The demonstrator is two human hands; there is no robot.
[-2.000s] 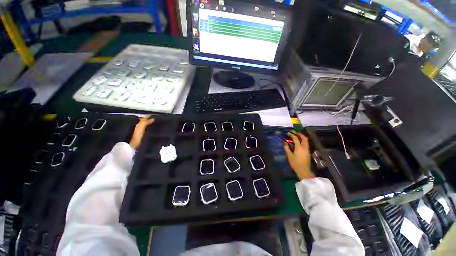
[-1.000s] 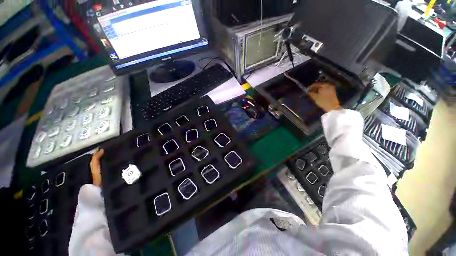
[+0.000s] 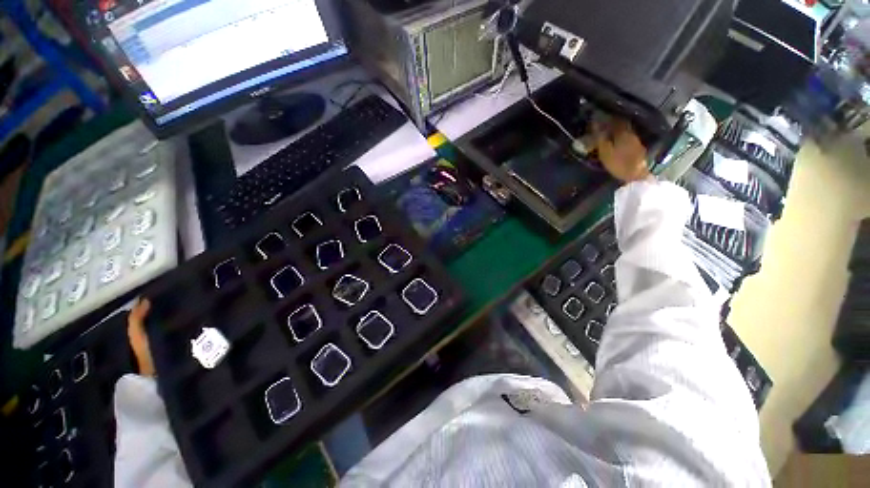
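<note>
My right hand is inside the open dark test box at the right; its fingertips are dark and blurred, so I cannot tell what they hold. A thin white wire runs down to a small pale piece beside the fingers. My left hand rests at the left edge of the black foam tray, only partly visible. The tray holds several smartwatch units with dark faces and silver rims, and one white unit in a left pocket. Some pockets are empty.
Monitor and keyboard stand behind the tray, a grey bench instrument behind the box. A white plastic tray lies left. Another foam tray and striped bundles with white labels are at the right.
My right hand has gone from the dark blue pad into the test box and stays there. The view has turned right. My left hand stays at the foam tray's edge.
</note>
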